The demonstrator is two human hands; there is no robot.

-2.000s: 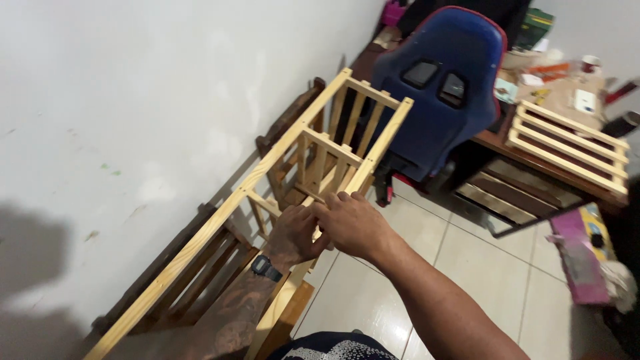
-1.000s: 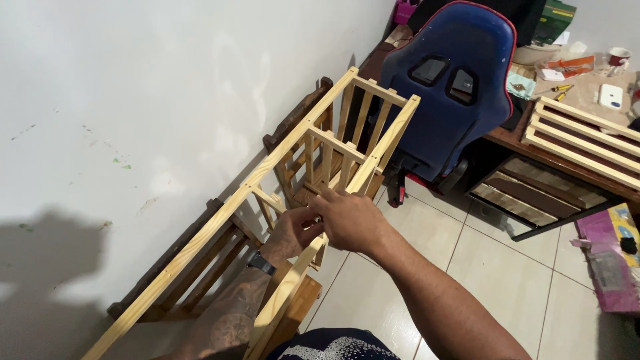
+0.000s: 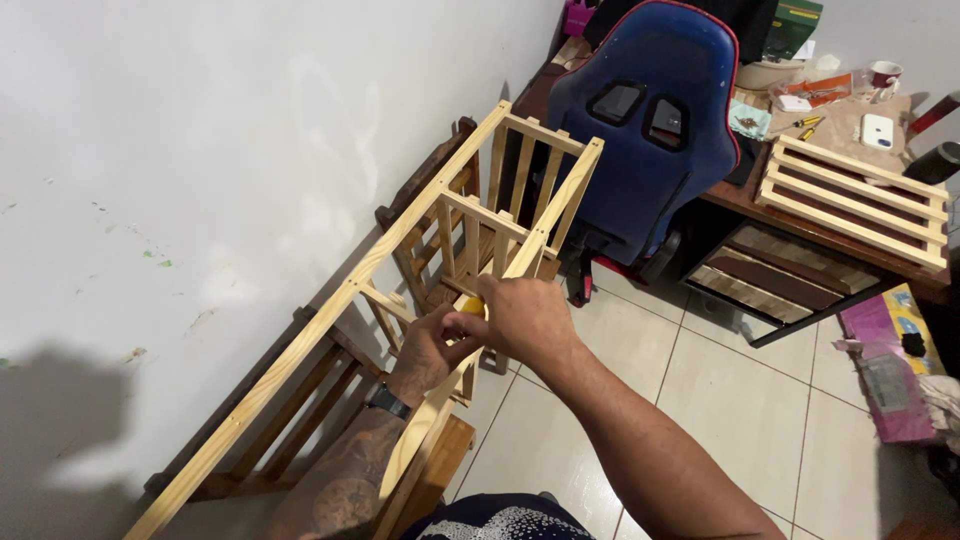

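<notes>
A pale pine frame [image 3: 322, 319] with two long rails and slatted cross sections runs diagonally from bottom left to upper middle. At its near rail my right hand [image 3: 525, 315] is closed around a yellow-handled tool [image 3: 472, 306], of which only a bit of yellow shows; its tip is hidden. Beside it, lower left, my left hand [image 3: 435, 345] has its thumb and fingers pinched together at the same rail; whether something small is between them cannot be seen. A watch [image 3: 388, 401] is on the left wrist.
Dark wooden chairs [image 3: 289, 420] stand under the frame, along the wall. A blue gaming chair [image 3: 645, 150] stands beyond its far end. The desk [image 3: 817, 214] on the right bears a slatted pine panel [image 3: 855, 202], yellow screwdrivers [image 3: 808, 122], a phone [image 3: 877, 131] and a mug [image 3: 886, 73].
My hands remain at the near rail of the frame. A yellow handle now shows between them, which neither earlier frame plainly shows.
</notes>
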